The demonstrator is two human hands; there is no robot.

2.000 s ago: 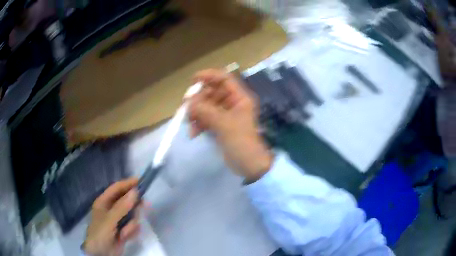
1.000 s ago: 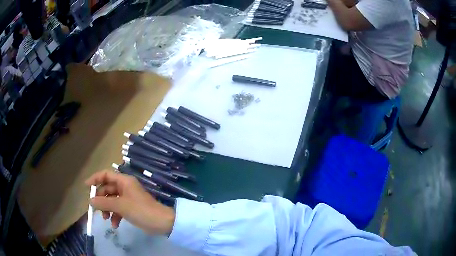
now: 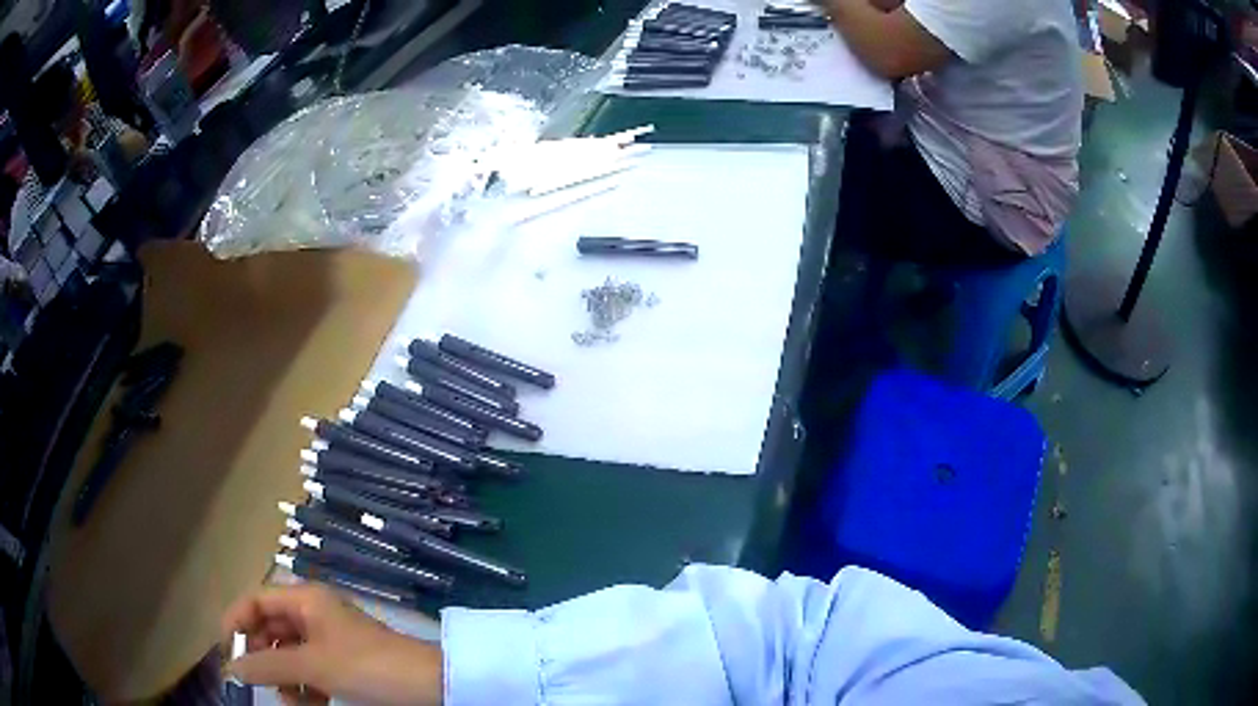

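Note:
My right hand [image 3: 324, 646] is at the bottom left, its fingers closed around the end of a white inner tube [image 3: 237, 646]; the rest of that tube is cut off by the lower edge. My left hand is out of the picture. Just beyond my right hand lies a loose pile of dark tubes with short white tips [image 3: 400, 439], tips pointing left. A single dark tube [image 3: 637, 248] lies on the white work sheet [image 3: 717, 345], with a small heap of tiny silvery parts [image 3: 611, 306] below it.
Brown paper sheet [image 3: 262, 359] at left, bearing dark pieces [image 3: 127, 414]. Crumpled clear plastic [image 3: 317, 159] and white rods [image 3: 566, 163] lie at the back. A person [image 3: 986, 111] sits at the far bench beside more dark tubes [image 3: 679, 42]. A blue stool [image 3: 941, 490] and a black stand [image 3: 1138, 276] are at right.
The view has shifted, so the bench parts sit lower and my right hand is nearer the bottom edge. Less of the white tube shows. My left hand, seen two seconds ago, is out of view.

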